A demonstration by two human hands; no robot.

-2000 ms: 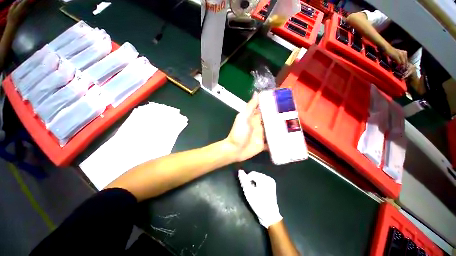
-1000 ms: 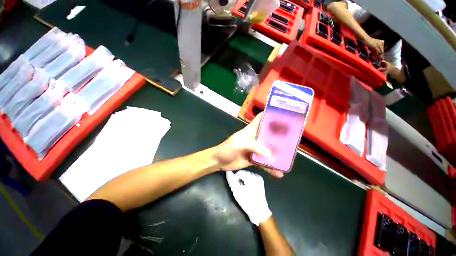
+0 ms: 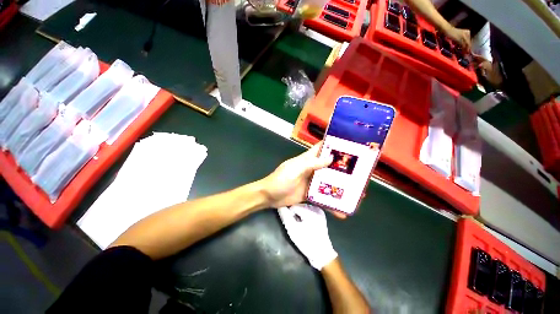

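My left hand (image 3: 293, 179) is bare and holds a personal smartphone (image 3: 351, 153) upright, slightly tilted, over the bench. Its lit screen shows a dark blue top and a white lower part with small pictures; my thumb lies at its left edge. My right hand (image 3: 309, 236) wears a white glove and rests low over the bench, just below my left wrist. Its fingertips are partly hidden under my left hand, and nothing shows in it. A fanned stack of white empty sleeves (image 3: 150, 184) lies flat left of my left forearm.
A red tray (image 3: 77, 193) with filled greyish bags is at left. Stacked red trays (image 3: 384, 98) with a couple of bags stand behind the phone. A red tray (image 3: 463, 270) with black units is at lower right. A metal post (image 3: 222, 55), crumpled plastic (image 3: 299, 89) and a coworker's hands (image 3: 460, 40) show behind.
The phone has tilted upright towards me, and its screen went from white to pink to blue and white. My left thumb has moved up its edge. My gloved hand is now closer under my left wrist.
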